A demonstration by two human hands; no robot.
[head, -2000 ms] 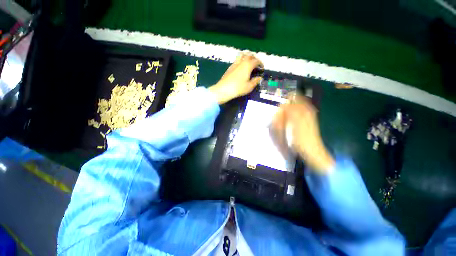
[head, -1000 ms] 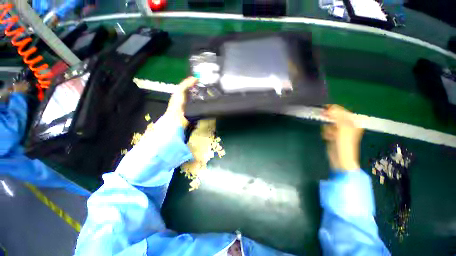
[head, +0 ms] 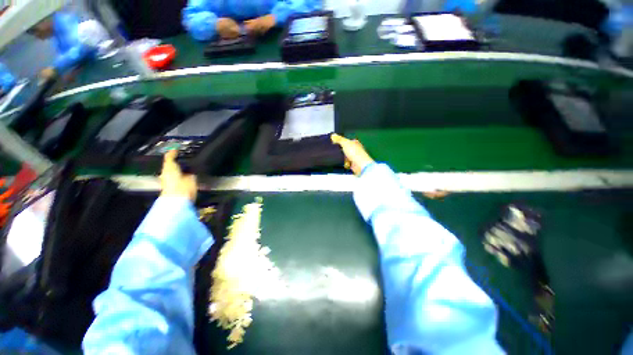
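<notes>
My left hand [head: 177,179] is at the near left edge of a black carrier tray with an open tablet [head: 203,123] on the conveyor, its thumb by the circuit board end; the fingers are partly hidden. My right hand [head: 354,154] is at the near right corner of a second black carrier tray [head: 302,154], which bears a tablet with a pale battery [head: 309,121]. Its thumb lies on top and the other fingers are hard to make out. The two trays sit side by side, slightly blurred.
A heap of cream adhesive pads [head: 239,274] lies on the dark green bench. Wired parts [head: 513,236] lie at the right. More tablets [head: 121,125] are on the conveyor at left, another [head: 577,114] at right. A white strip [head: 444,182] divides bench and conveyor. A person's hands [head: 243,28] work across the line.
The tablet in its tray has gone from the bench, through the air, onto the conveyor at left. My right hand has moved left and forward to another tray. The view has tilted up.
</notes>
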